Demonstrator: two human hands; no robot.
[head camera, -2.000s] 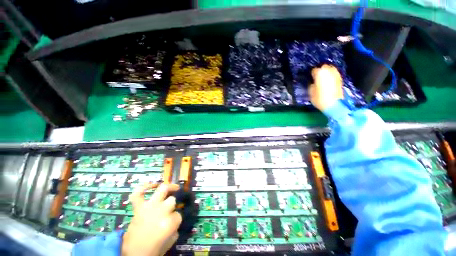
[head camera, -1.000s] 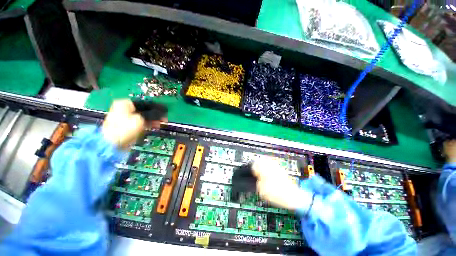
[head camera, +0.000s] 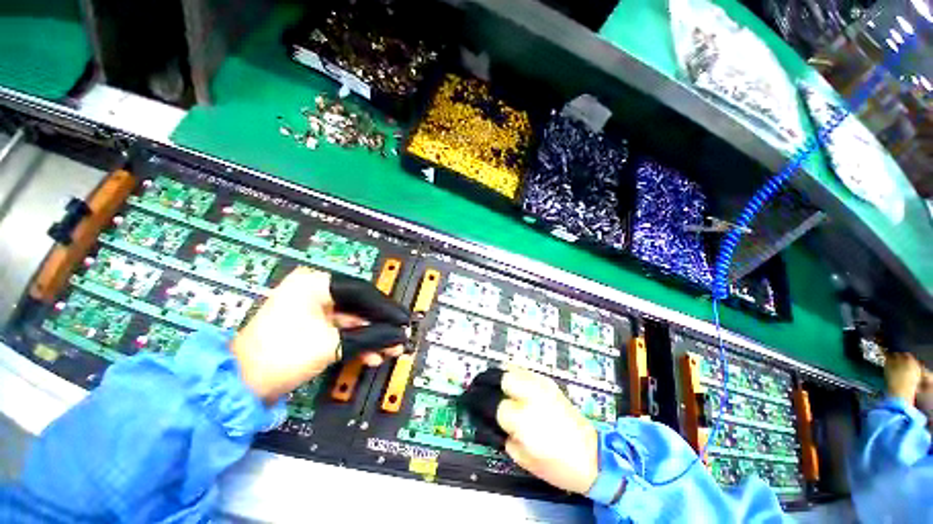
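Observation:
My left hand (head camera: 317, 325), with black coverings on its fingers, is over the orange clamps between two pallets. Its thumb and fingertips come close together; a small part between them cannot be made out. My right hand (head camera: 532, 422), also with black-covered fingers, is low over the lower rows of the middle pallet. Its fingertips point down at the boards and hide some of them; whether it holds a part cannot be seen. The middle pallet's green circuit boards (head camera: 473, 294) sit in rows. The left pallet (head camera: 169, 195) also carries boards, partly hidden by my left hand and sleeve.
Bins of brown-coppery (head camera: 379, 46), yellow (head camera: 473, 133), dark (head camera: 575, 174) and blue components (head camera: 668, 220) stand beneath the shelf. A loose component pile (head camera: 345, 127) lies on the green mat. A blue coiled cord (head camera: 762, 194) hangs at right. Another person's hand (head camera: 902, 377) is far right.
My left hand has moved from the mat's edge down and right to the pallet clamps. My right hand, earlier in the blue bin, is lower over the middle pallet. The view has shifted.

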